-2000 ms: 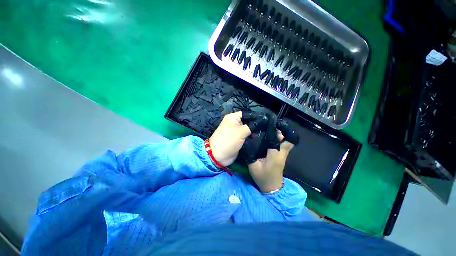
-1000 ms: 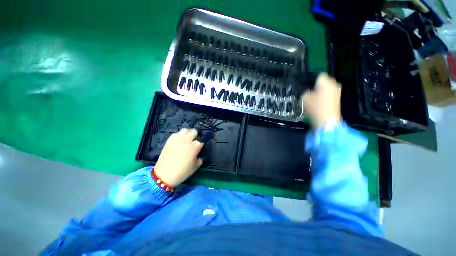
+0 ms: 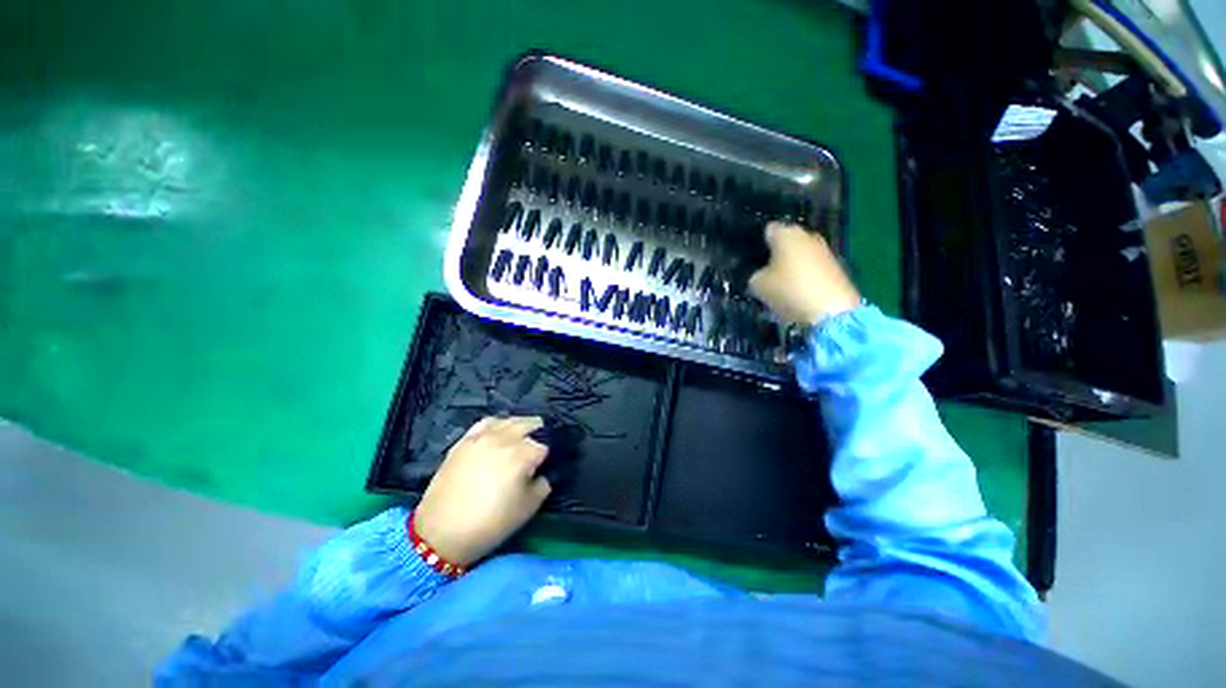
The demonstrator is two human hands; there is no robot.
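Note:
My left hand (image 3: 484, 487) rests over the left compartment of the black divided tray (image 3: 662, 444), its fingertips dark and low over the loose black pieces (image 3: 464, 376). Whether it grips a piece cannot be told. My right hand (image 3: 801, 273) reaches over the right part of the stainless steel tray (image 3: 471, 202). Its fingertips are dark and blend with the black assembled pieces (image 3: 605, 249) lined up in rows there, so any piece held is not distinguishable.
A deep black bin (image 3: 1015, 296) with shiny dark contents and a white label stands at the right. A brown cardboard box (image 3: 1189, 273) is at the far right edge. The trays lie on a green mat (image 3: 242, 309).
My hands were together over the black tray, then parted. My right hand moved from the steel tray's right rim to over its rows. My left hand stays at the left compartment.

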